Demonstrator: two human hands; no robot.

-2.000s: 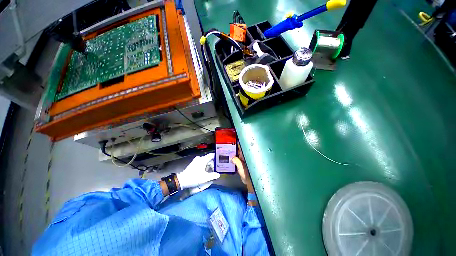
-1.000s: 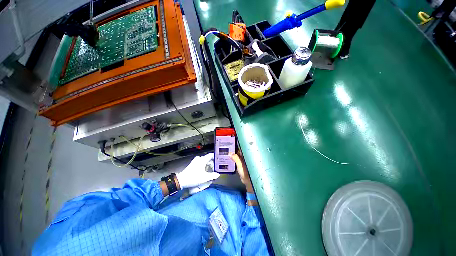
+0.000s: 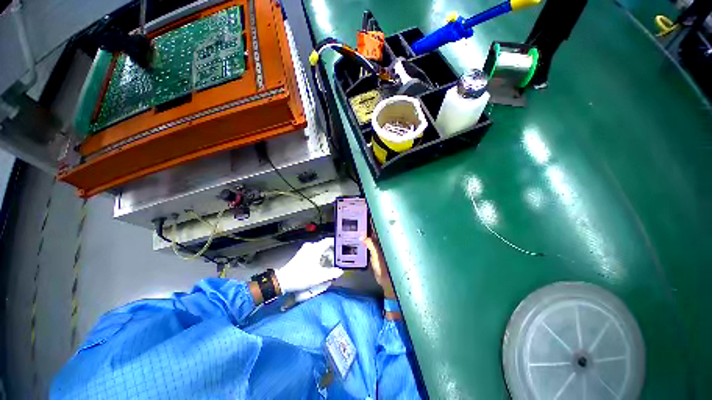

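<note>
A smartphone (image 3: 351,233) with a lit pinkish screen stands low beside the bench's near edge. My left hand (image 3: 309,266), in a white glove with a dark wristband, holds the phone's left side and lower corner. My right hand (image 3: 378,264) is bare and at the phone's right side, its thumb near the lower right of the screen. Part of the right hand is hidden by the bench edge. The fingers behind the phone are hidden.
A black divided tray (image 3: 433,160) holds a white bottle (image 3: 462,105), a yellow tub (image 3: 397,127) and a blue-handled tool (image 3: 443,37). Beside it is a solder spool (image 3: 513,67). A round translucent disc (image 3: 574,344) lies on the green bench. An orange pallet (image 3: 195,123) holds a circuit board (image 3: 176,66) at left.
The screen content has scrolled; its red top band is gone. The right thumb has shifted slightly on the phone. Since the oldest frame, the orange pallet and board have moved slightly up.
</note>
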